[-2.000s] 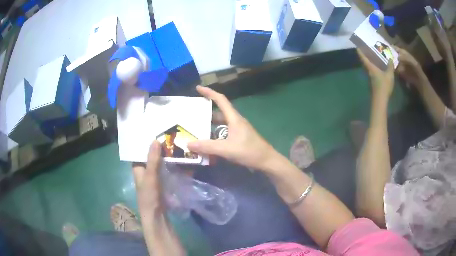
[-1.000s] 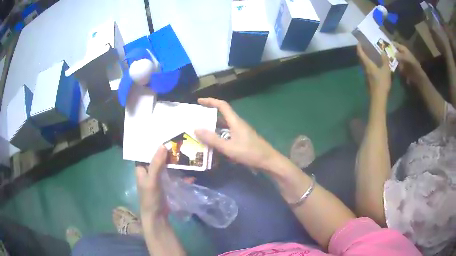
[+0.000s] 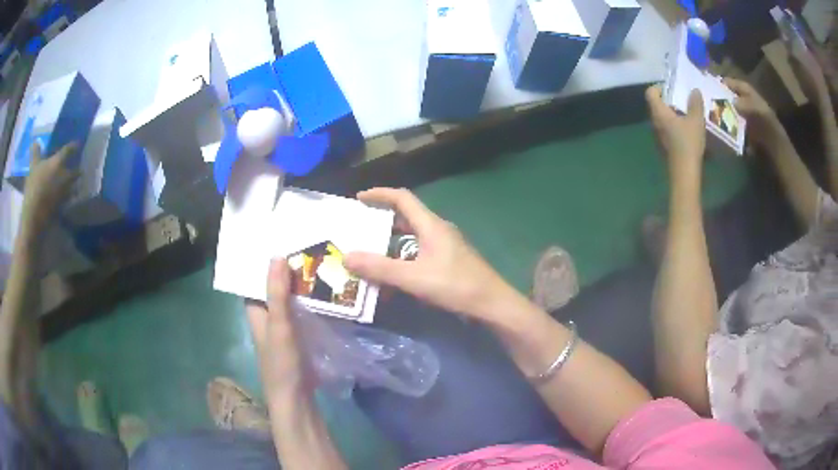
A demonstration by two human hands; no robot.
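The white fan photo-frame unit (image 3: 246, 229) is held up over the lap, spread open. Its blue fan blades (image 3: 299, 154) and white hub (image 3: 261, 131) stand at the top left. The picture insert (image 3: 323, 274) shows yellow, red and dark colours at the lower right. My left hand (image 3: 285, 367) grips the bottom edge, thumb on the front beside the picture. My right hand (image 3: 432, 257) grips the right edge, thumb at the picture. A small white coil (image 3: 406, 246) shows behind my right hand. A clear poly bag (image 3: 368, 358) hangs below the unit.
White and blue boxes (image 3: 457, 57) stand along the pale table's (image 3: 386, 55) edge. Paired blue boxes (image 3: 303, 87) are behind the fan. Another person's hand (image 3: 50, 184) is on a box (image 3: 55, 115) at left. A person at right holds a similar unit (image 3: 685, 81). Shoes (image 3: 555, 278) are on the floor.
Another person's arm has come in at left with a hand on a white-blue box. My unit has shifted slightly left and tilted; the picture looks different. The neighbour's unit at right has turned.
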